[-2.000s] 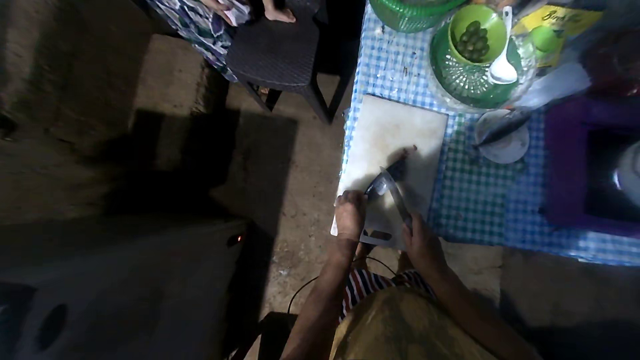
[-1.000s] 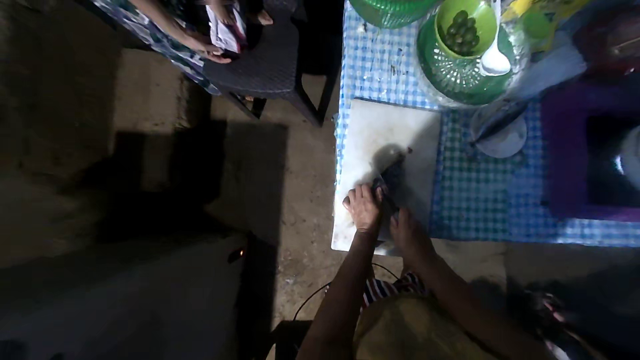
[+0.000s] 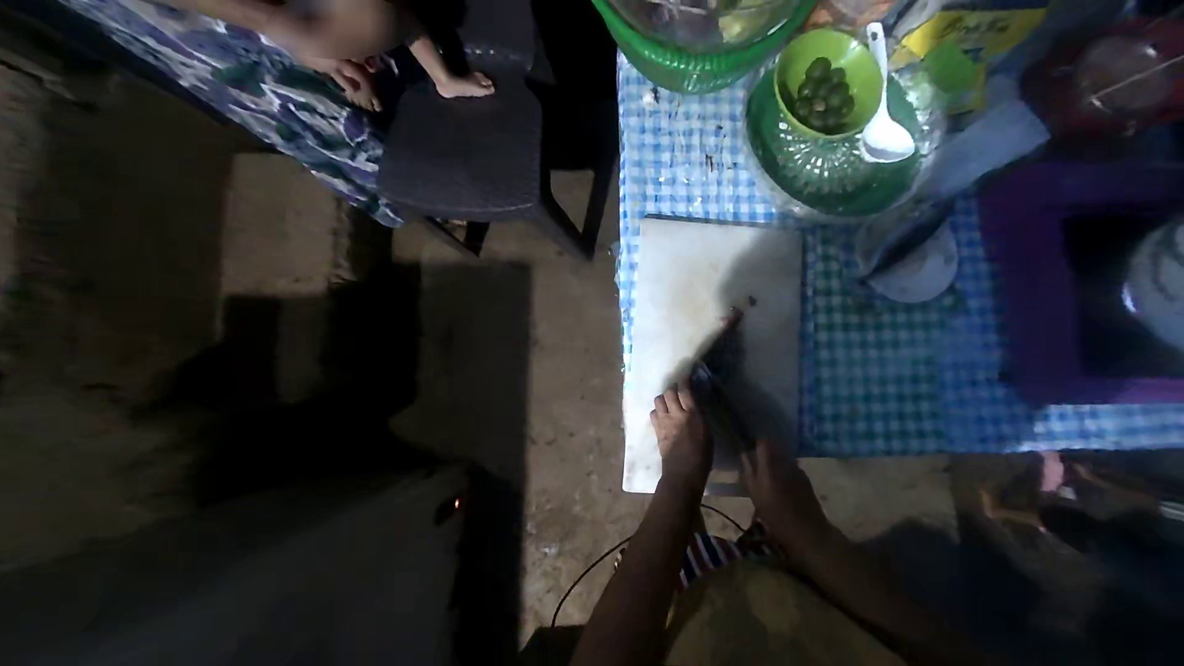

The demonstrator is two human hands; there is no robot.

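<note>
A white cutting board (image 3: 684,277) lies on a blue-and-white checked tablecloth at the table's left edge. My right hand (image 3: 772,476) grips a knife (image 3: 726,407) by its handle, the blade pointing up and left over the board. My left hand (image 3: 680,425) rests low on the board, its fingers beside the blade and a dark, slender piece of food (image 3: 719,338). Shadow hides how the fingers meet that food. A small dark scrap (image 3: 751,302) lies above it on the board.
Beyond the board stand a green basket (image 3: 689,69) and a green bowl of small green fruits (image 3: 872,88) with a white spoon (image 3: 886,134). To the right are a white dish (image 3: 930,277) and a purple container (image 3: 1027,305). Another person's bare feet are by a dark chair (image 3: 462,157) at upper left.
The knife, raised and bright over the board two seconds ago, is now lower, close by my left fingers. At upper left, the other person's limbs have shifted.
</note>
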